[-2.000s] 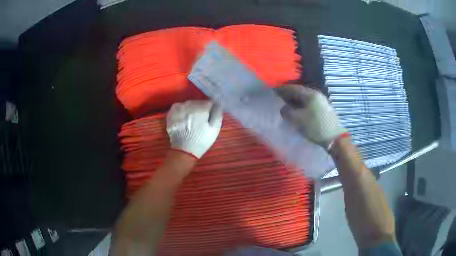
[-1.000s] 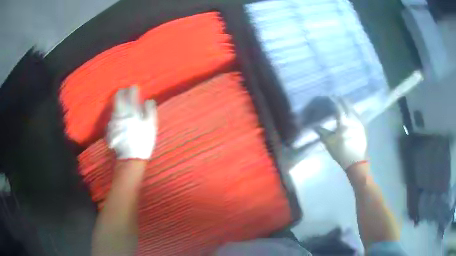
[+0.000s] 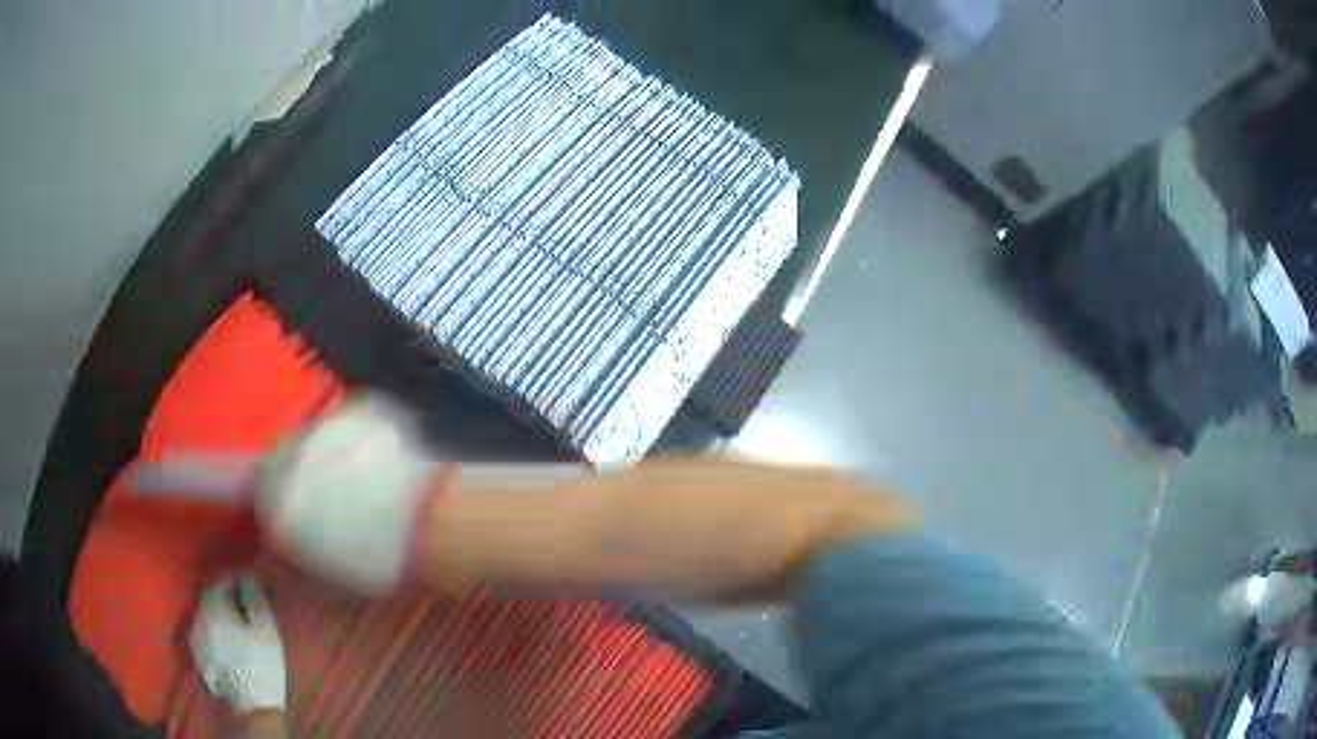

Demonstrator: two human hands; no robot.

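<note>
My right hand (image 3: 347, 494), in a white knitted glove and blurred, is over the red dividers (image 3: 238, 378) at the lower left. It holds a thin pale metal panel (image 3: 188, 479), seen nearly edge-on, pointing left. My left hand (image 3: 241, 644), gloved, is just below it on the red dividers; its fingers are partly hidden, and whether it touches the panel does not show. The stack of perforated panels (image 3: 556, 238) lies on the black table, its panels leaning in fanned rows.
A dark ribbed block (image 3: 744, 378) sits beside the panel stack near the table's pale metal edge (image 3: 862, 195). Grey floor (image 3: 924, 375) lies beyond. Dark grey stacked parts (image 3: 1119, 282) stand at the right. My right forearm crosses below the stack.
The view has turned towards the panel stack. My right hand has moved from the stack's near edge to the red dividers and now holds a panel. My left hand remains at the dividers.
</note>
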